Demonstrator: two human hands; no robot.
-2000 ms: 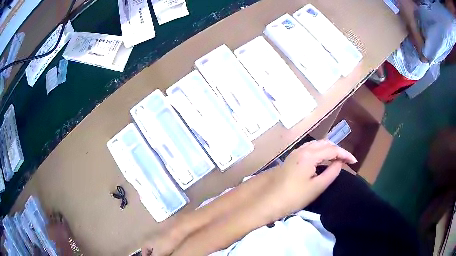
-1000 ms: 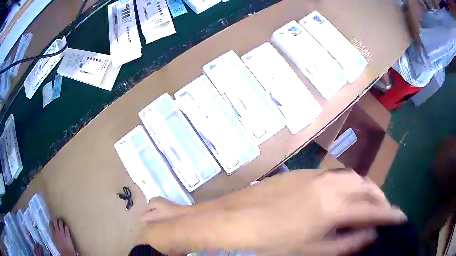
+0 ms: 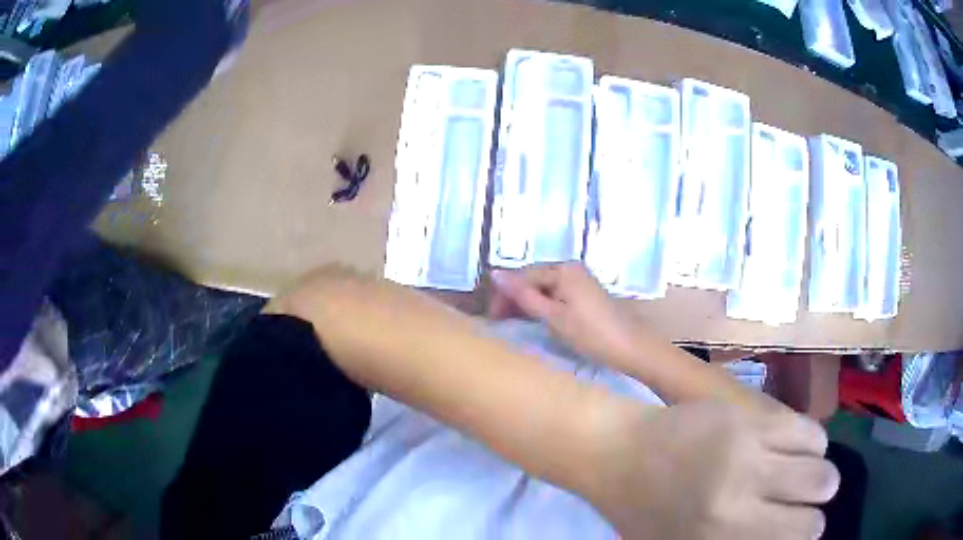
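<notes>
Several long white translucent trays (image 3: pixel 461 179) stand side by side in a slanting row on the brown cardboard-covered bench (image 3: pixel 264 127). A small black tied cable (image 3: pixel 348 179) lies left of the row. My right hand (image 3: pixel 544 301) is at the near ends of the second and third trays from the left, fingertips close to the second. Whether it grips anything is unclear. My left forearm crosses in front of my body. My left hand (image 3: pixel 755 475) is blurred at the lower right, fingers curled and palm hidden, over my right forearm, away from the trays.
Another person's dark sleeve (image 3: pixel 116 137) reaches over the bench at the left, near more stacked trays (image 3: pixel 42 95). The green belt with bagged pieces (image 3: pixel 826 32) runs along the top right. A carton (image 3: pixel 808 380) and a red stool (image 3: pixel 874 385) are below the bench edge at right.
The view has turned, so the tray row now stands more upright and further right. My right hand shows at the tray ends. A dark sleeve has come in at the left.
</notes>
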